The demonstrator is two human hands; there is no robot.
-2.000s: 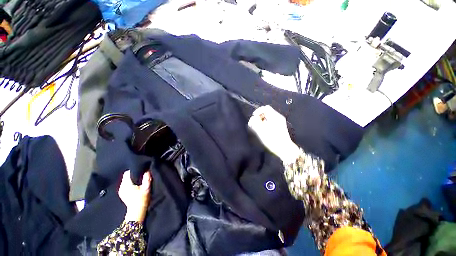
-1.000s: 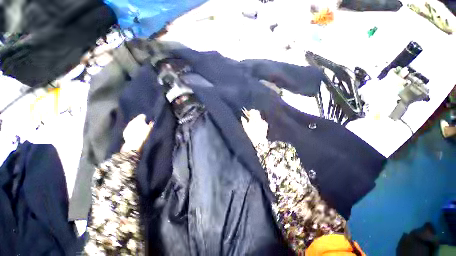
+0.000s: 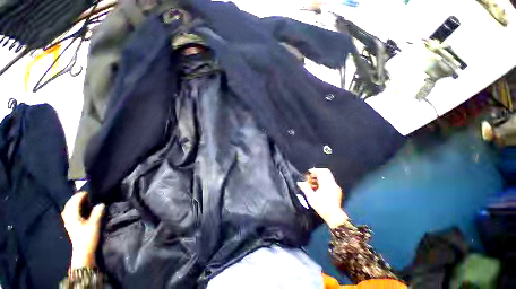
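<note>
A navy coat point(image 3: 136, 107) lies open in front of me, its collar away from me and its shiny dark lining point(image 3: 226, 169) face up, creased, reaching to my lap. A reddish label shows inside the collar. My left hand point(image 3: 84, 223) is at the coat's left edge, thumb and fingers apart; whether it pinches cloth is unclear. My right hand point(image 3: 323, 195) is closed at the right front edge, with a small pale thing point(image 3: 302, 201) beside its fingers. Another navy coat with buttons point(image 3: 327, 149) lies beneath at the right.
A grey-olive coat point(image 3: 102, 73) lies under the navy ones. Another navy coat point(image 3: 34, 147) is at the left. Tangled black hangers point(image 3: 368, 62), a grey pistol-shaped tool point(image 3: 435, 68) and a black cylinder point(image 3: 445, 28) are at the right, above blue floor.
The coat front has been opened, spreading the lining wide. Both hands have moved down towards me and further apart, the left to the left edge, the right to the right edge.
</note>
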